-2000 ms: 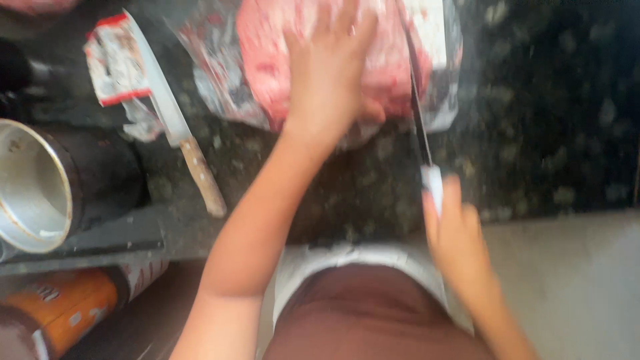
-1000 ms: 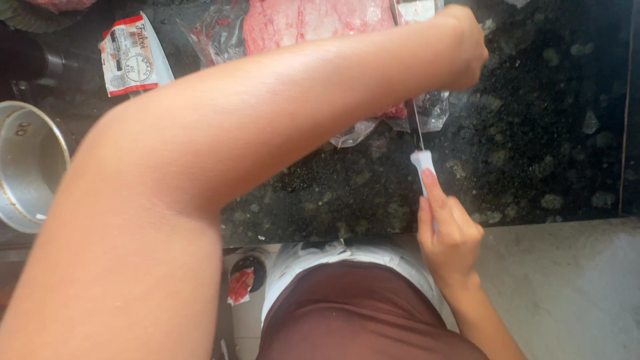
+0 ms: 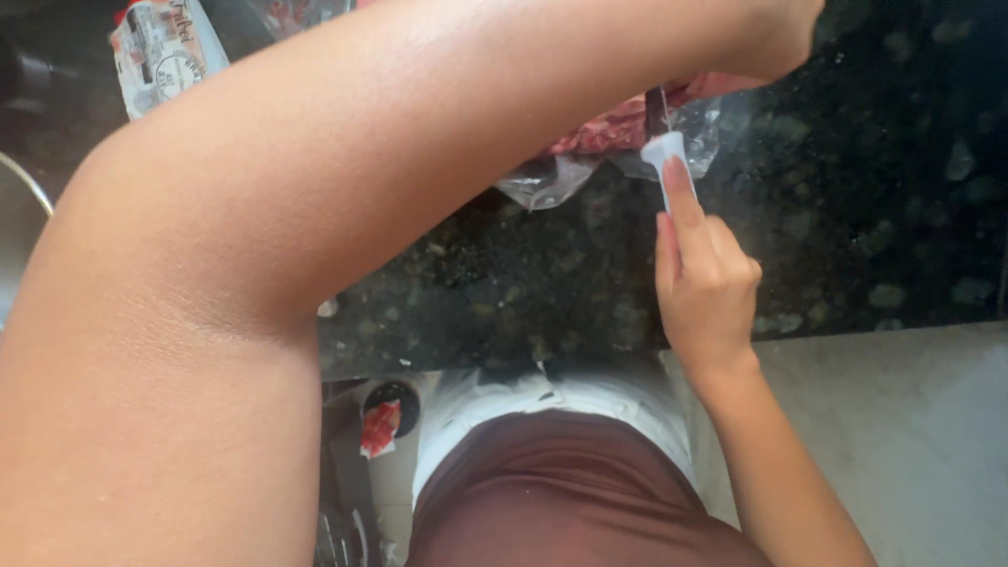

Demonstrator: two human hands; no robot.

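Note:
My right hand [image 3: 705, 264] is closed around the white handle of a knife [image 3: 669, 169]. The blade points away from me and reaches the raw meat [image 3: 610, 130], where my left forearm hides its far part. The meat lies on clear plastic wrapping [image 3: 551, 181] on a dark stone counter. My left arm crosses the view from the lower left to the upper right. My left hand [image 3: 787, 39] is at the top edge by the right end of the meat, partly cut off, and its fingers are hidden.
A white and red printed package [image 3: 161, 59] lies at the upper left, partly behind my arm. The rim of a metal pot [image 3: 27, 181] shows at the left edge. The counter's front edge [image 3: 850, 329] runs before my body. Below it stands a dark round object [image 3: 405, 409] with a red and white piece.
My left hand has moved right from the top of the meat to its right end, and the forearm now hides most of the meat. My right hand still holds the knife.

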